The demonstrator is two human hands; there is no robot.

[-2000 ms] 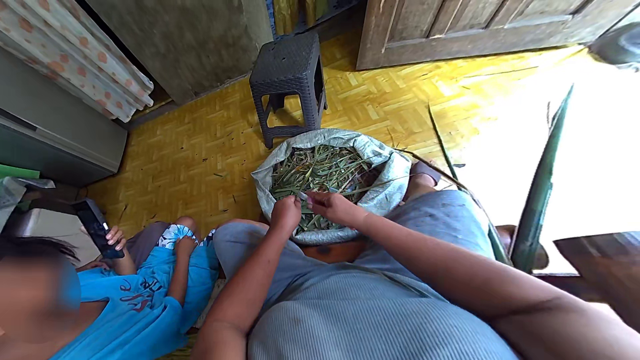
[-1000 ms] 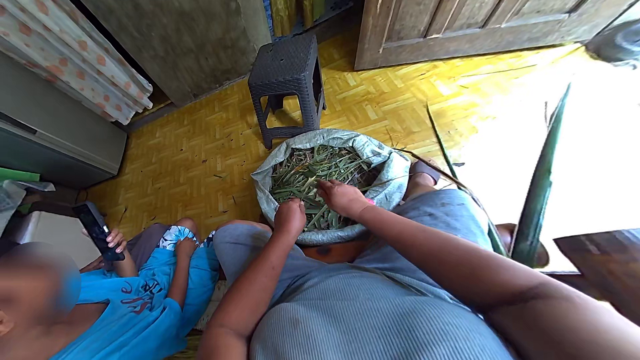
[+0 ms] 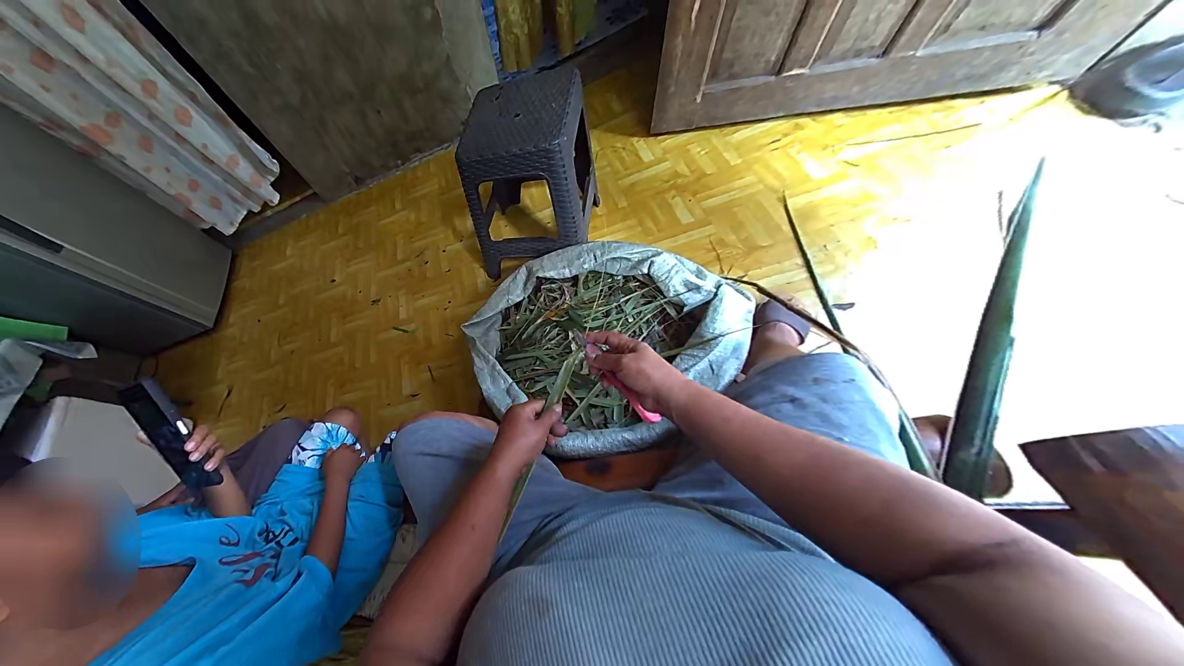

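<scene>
My left hand (image 3: 529,430) is closed around a long green leaf strip (image 3: 565,378), which runs from over the sack down past my wrist. Just to the right, my right hand (image 3: 638,370) grips a small tool with a pink handle (image 3: 633,398); its working end is too small to make out. Both hands are above a woven plastic sack (image 3: 492,359) with its rim rolled down. Cut green leaf pieces (image 3: 601,301) fill it. The sack stands between my knees.
A dark woven-pattern plastic stool (image 3: 520,116) stands behind the sack. At left a person in a blue shirt (image 3: 250,564) holds a phone (image 3: 171,435). Long green leaves (image 3: 994,370) rise at right. A wooden door (image 3: 832,55) is at the back.
A long leaf strip now extends from my left hand across the sack. The pink handle shows more fully in my right hand, which has moved slightly lower.
</scene>
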